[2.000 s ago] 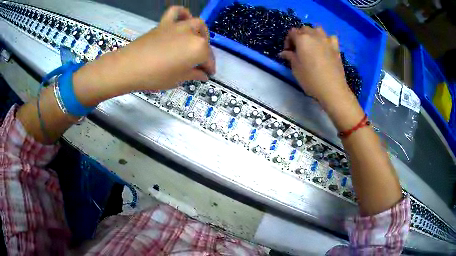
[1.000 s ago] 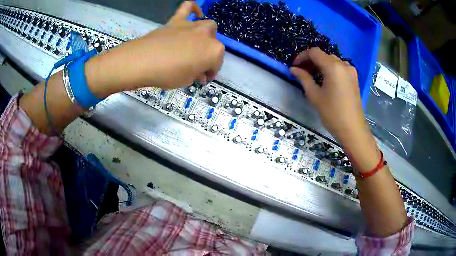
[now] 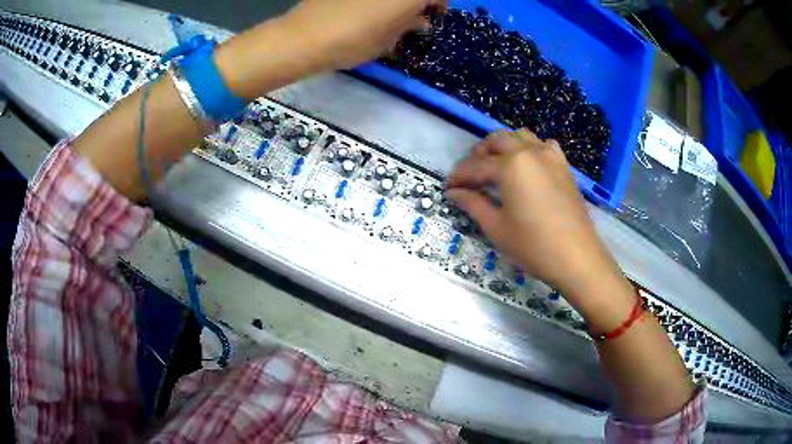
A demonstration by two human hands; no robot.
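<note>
A long row of white circuit boards (image 3: 326,186) with round capacitors and blue parts runs diagonally across the view. Beyond it a blue bin (image 3: 632,104) holds a heap of small black capacitors (image 3: 512,78). My left hand (image 3: 369,30) is over the bin's left end, its fingertips at the heap and partly cut off by the top edge. Whether it holds a part cannot be told. My right hand (image 3: 521,195) is over the far edge of the boards, thumb and fingers close together at the capacitors there. Anything between its fingertips is too small to tell.
A metal rail (image 3: 347,264) runs along the near side of the boards. A white sheet (image 3: 486,395) lies on the near ledge. Right of the bin are a clear bag with white labels (image 3: 682,186) and another blue bin with something yellow (image 3: 758,165). A blue wrist strap (image 3: 211,80) circles my left wrist.
My left hand has moved up and right from the boards to the bin. My right hand has moved from the bin down and left to the boards. The boards have shifted slightly in view.
</note>
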